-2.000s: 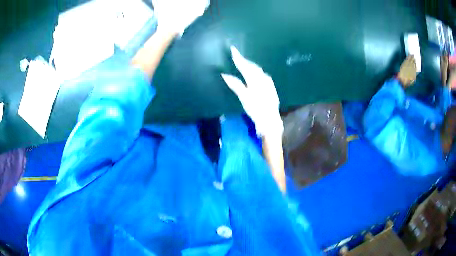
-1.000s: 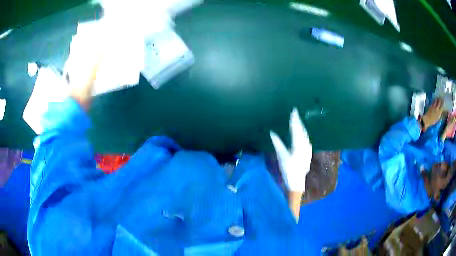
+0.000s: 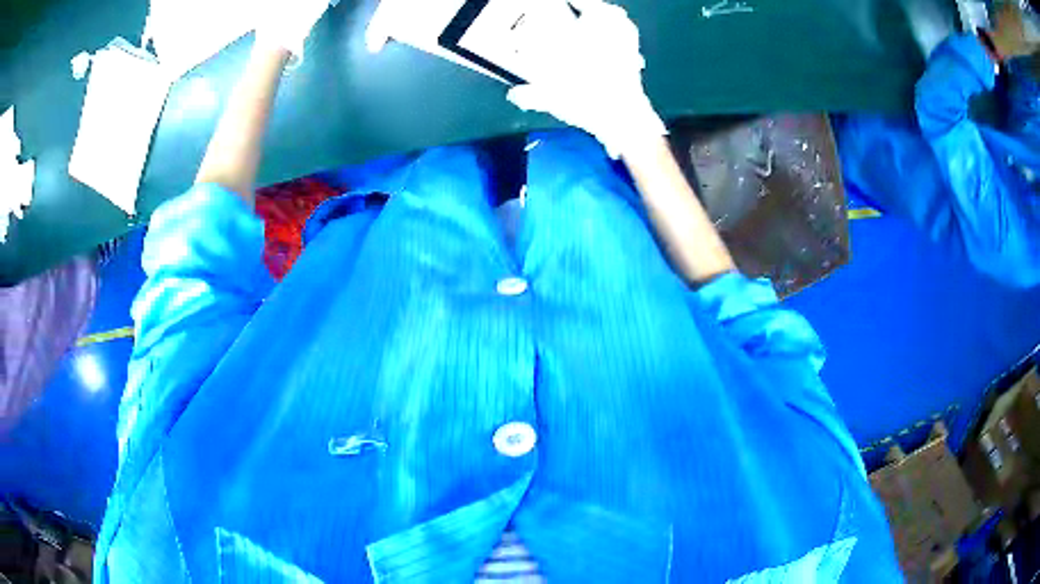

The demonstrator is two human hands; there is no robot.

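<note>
A white sheet (image 3: pixel 401 25) lies on the dark green bench at the top middle, partly cut off by the upper edge. A black-edged piece (image 3: pixel 485 46) with a white centre lies on it. My right hand (image 3: pixel 593 86), in a white glove, rests over the right side of this piece; glare hides whether its fingers grip it. My left hand (image 3: pixel 289 21), also gloved in white, is at the top edge beside white sheets (image 3: pixel 196 29), partly cut off. Glare merges it with the white, so its fingers cannot be made out.
A separate white sheet (image 3: pixel 118 123) lies at the left, with ragged white scraps (image 3: pixel 14 171) beyond it. A red plastic bag (image 3: pixel 294 217) is under the bench edge. A brown stool (image 3: pixel 770 194) stands at right. Another worker's blue sleeve (image 3: pixel 958 97) is at far right; cartons (image 3: pixel 929 491) lie lower right.
The black-edged piece and the sheet under it now show at the top middle. My right hand has moved up from the bench edge onto them. My left hand has moved right and up.
</note>
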